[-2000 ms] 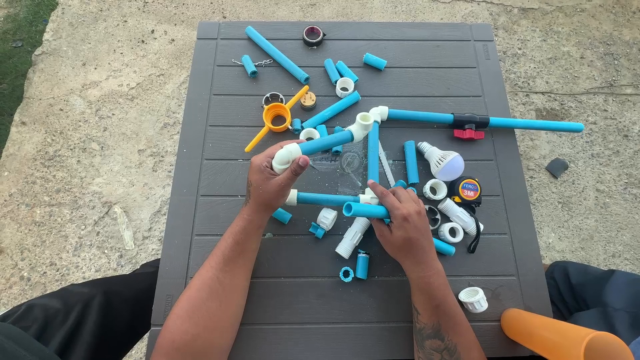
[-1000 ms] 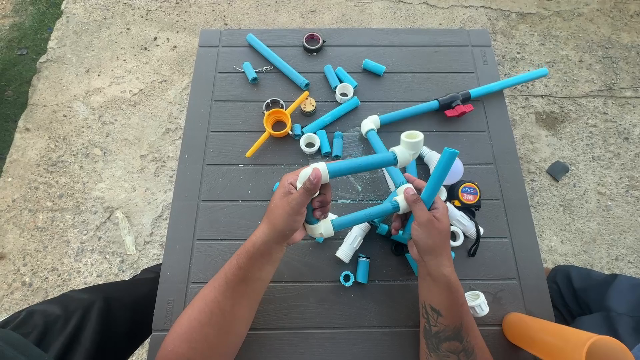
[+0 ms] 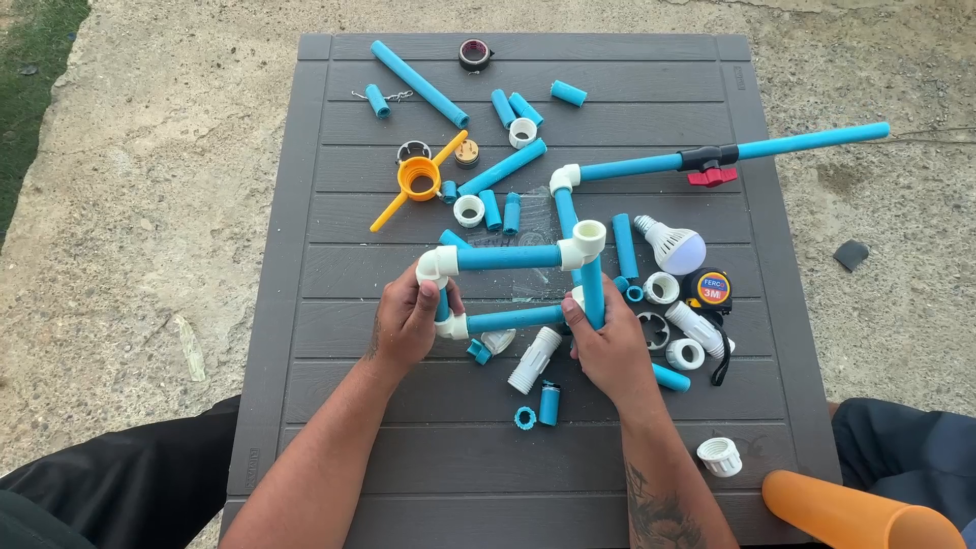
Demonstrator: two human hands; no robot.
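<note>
A frame of blue plastic pipes [image 3: 509, 258] and white elbow fittings [image 3: 438, 264] is held above the table by both hands. My left hand [image 3: 415, 316] grips its left side, around the short pipe between two elbows. My right hand [image 3: 610, 343] is closed around the lower end of an upright blue pipe [image 3: 592, 293] and the lower right joint, which the fingers partly hide. A white fitting [image 3: 587, 238] with an open socket tops the frame's right corner. From a farther elbow [image 3: 565, 178] a long pipe runs right through a black valve [image 3: 707, 157] with a red handle [image 3: 712, 178].
The grey slatted table [image 3: 488, 469] bears loose blue pipe pieces [image 3: 419, 84], an orange two-handled tool [image 3: 418, 180], black tape [image 3: 474, 55], an LED bulb [image 3: 671, 245], a tape measure [image 3: 707, 290] and white threaded fittings [image 3: 534, 360]. An orange pipe [image 3: 854, 511] lies at the lower right corner.
Two seconds ago my right fingers were at a blue pipe end low on the frame; now they grip the upright pipe. The pipe with the valve has swung, its right end now higher.
</note>
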